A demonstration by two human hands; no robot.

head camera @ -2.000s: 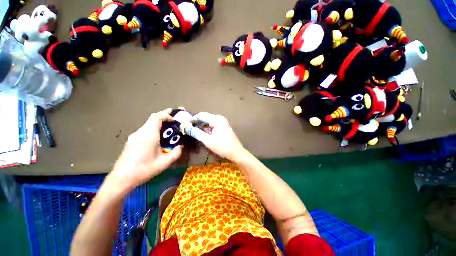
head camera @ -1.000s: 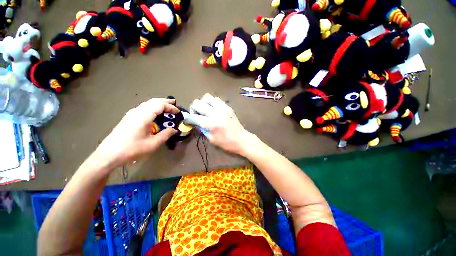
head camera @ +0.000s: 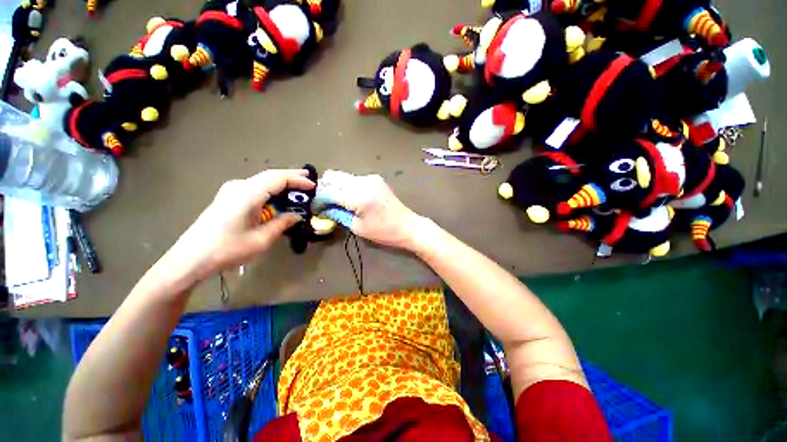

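Note:
A small black plush penguin (head camera: pixel 299 235) with white eyes, a yellow part and a striped piece is held above the table near its front edge. My left hand (head camera: pixel 246 220) grips it from the left, fingers over its top and thumb below. My right hand (head camera: pixel 364 208), with pale grey-blue coverings on its fingers, is closed at the penguin's right side, fingertips touching it. A dark thread loop (head camera: pixel 358 266) hangs below my right hand. No needle can be made out.
Scarfed penguins (head camera: pixel 600 99) are piled right, with more (head camera: pixel 160 69) upper left. Thread snips (head camera: pixel 461 160) lie between my right hand and the pile. A thread cone (head camera: pixel 746 62) is far right. A bottle (head camera: pixel 60 168), papers (head camera: pixel 30 250) and pens (head camera: pixel 84 242) are left. Blue crates (head camera: pixel 207 363) stand below.
Since the first frame, the held penguin has been turned, its eyes and striped piece now facing differently. The thread loop has come into clearer view below my right hand. The view has shifted slightly.

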